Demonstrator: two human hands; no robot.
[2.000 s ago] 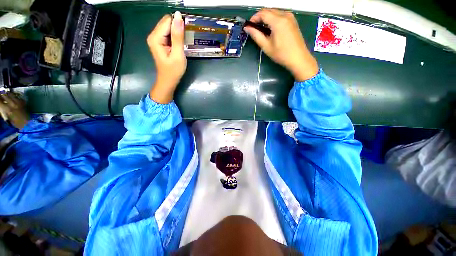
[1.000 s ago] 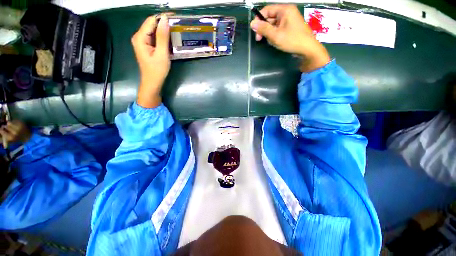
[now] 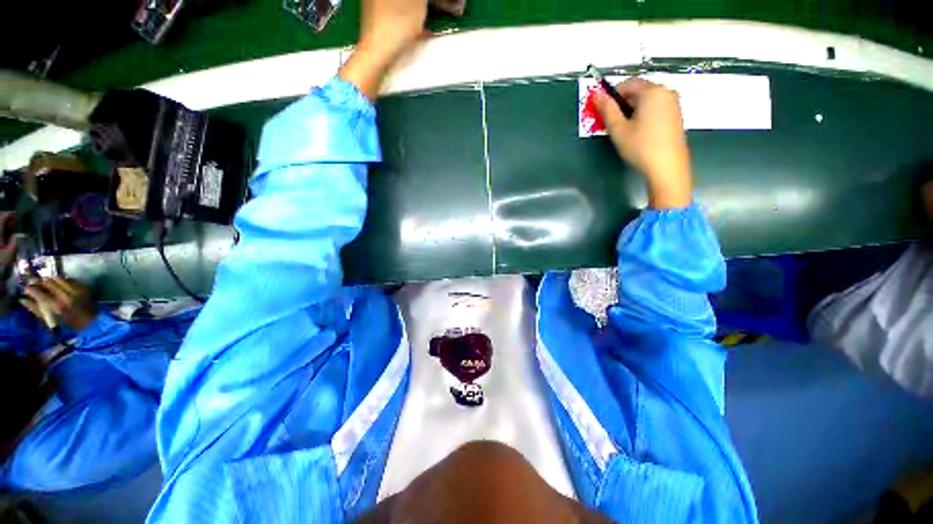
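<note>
My left hand (image 3: 392,26) reaches over the white rail at the top edge, and its fingers are cut off by the frame. A dark phone unit (image 3: 448,5) shows partly beside it; I cannot tell if the hand touches it. My right hand (image 3: 652,128) holds a thin dark tool like tweezers (image 3: 614,94), its tip at the upper left end of the white sheet (image 3: 726,102). Small red parts (image 3: 593,111) are heaped at that end, just left of the hand and below the tool.
The white rail (image 3: 512,51) borders the green mat (image 3: 430,194). Beyond it, the green conveyor (image 3: 235,31) carries other phones (image 3: 312,10). A black ribbed box (image 3: 174,154) with a cable stands left. Another worker's hand (image 3: 61,302) is at far left.
My left hand has moved from the mat up over the rail; the phone it held is gone from the mat. My right hand has moved right with the tool, to the red heap.
</note>
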